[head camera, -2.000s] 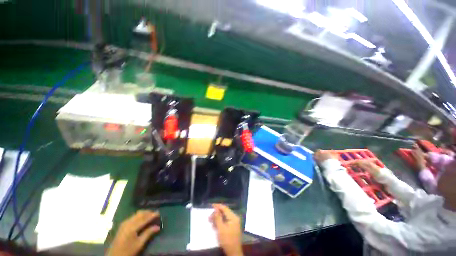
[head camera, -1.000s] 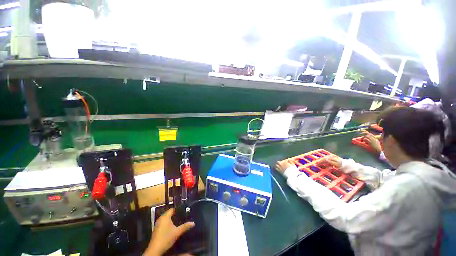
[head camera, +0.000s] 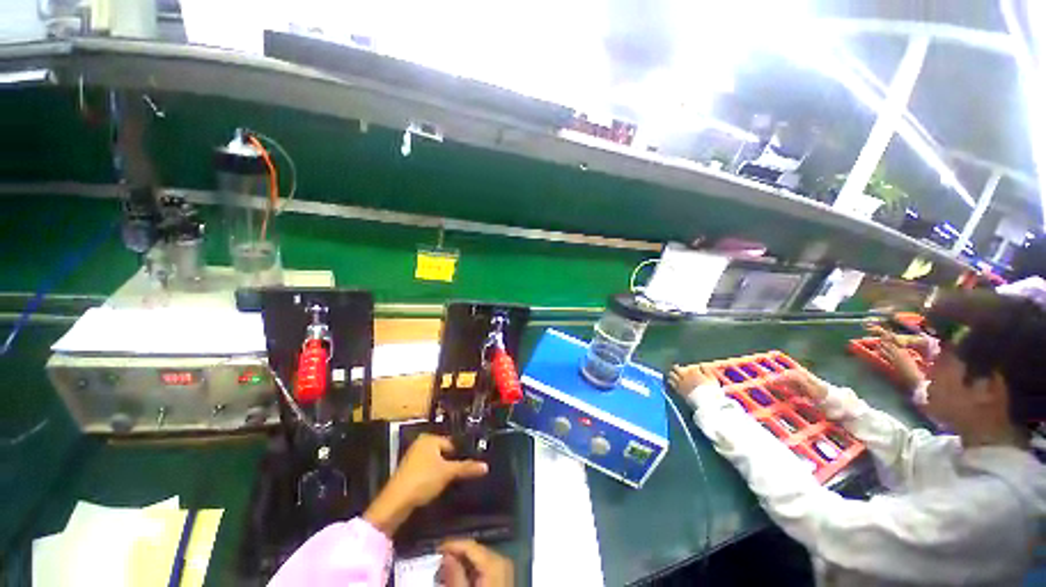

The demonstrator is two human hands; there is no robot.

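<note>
Two black toggle press fixtures stand side by side, a left fixture (head camera: 318,344) and a right fixture (head camera: 451,355). Each has a red clamp handle, one on the left (head camera: 312,369) and one on the right (head camera: 506,376). My left hand (head camera: 427,472), in a pink sleeve, is at the lower front of the right fixture. Its thumb and fingers are apart with nothing visible between them, and it hides part of the base. My right hand (head camera: 477,564) is low at the picture's bottom edge, partly cut off, fingers curled. Whether it holds anything cannot be told.
A light control box (head camera: 172,396) stands left, and a blue control box (head camera: 591,419) with a clear jar (head camera: 611,350) stands right. White papers (head camera: 103,545) lie lower left, a white strip (head camera: 564,522) right of the fixtures. A neighbouring person's hands are at a red-orange tray (head camera: 780,401).
The view has swung up and right since the oldest frame, then slightly down and left. My left hand has moved up to the right fixture. My right hand is lower in the picture than at first.
</note>
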